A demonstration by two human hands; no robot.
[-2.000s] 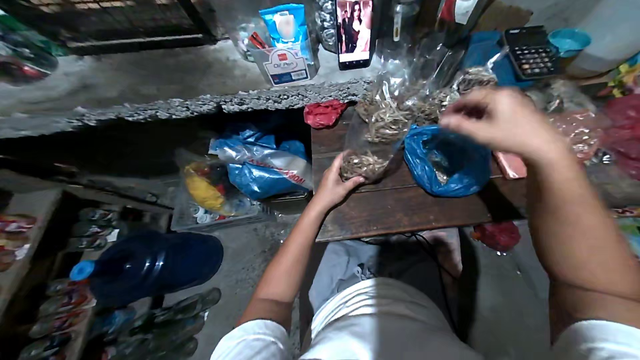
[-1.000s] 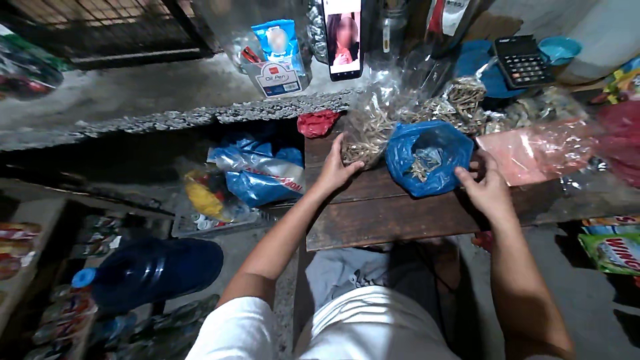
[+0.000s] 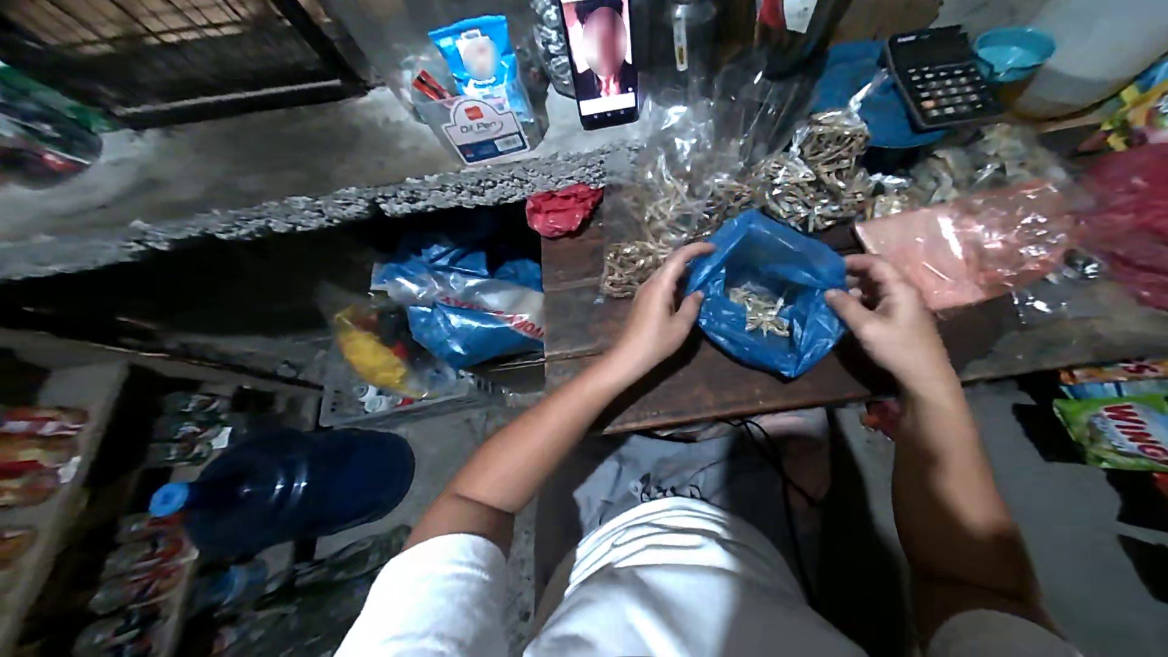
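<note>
A blue plastic bag (image 3: pixel 780 351) stands with its mouth wide on the dark wooden table (image 3: pixel 584 315), and a small heap of dried fish (image 3: pixel 762 310), or something like it, lies inside. My left hand (image 3: pixel 664 306) pinches the bag's left rim between thumb and fingers. On the opposite side, my right hand (image 3: pixel 885 315) grips the right rim. Just behind my left hand rests a clear plastic bag of similar dried pieces (image 3: pixel 671 210). More dried pieces in clear plastic (image 3: pixel 817 173) lie behind the blue bag.
Pink plastic packaging (image 3: pixel 967 237) lies at the right, a crumpled red bag (image 3: pixel 564 210) at the table's back left corner. A phone (image 3: pixel 600 64) and a pen box (image 3: pixel 484 128) stand on the concrete ledge. Behind are a calculator (image 3: pixel 944 78) and a turquoise bowl (image 3: pixel 1013 53).
My left hand has left the clear bag of dried pieces and now holds the blue bag's rim. My right hand, raised above the blue bag two seconds ago, has come down to its right side.
</note>
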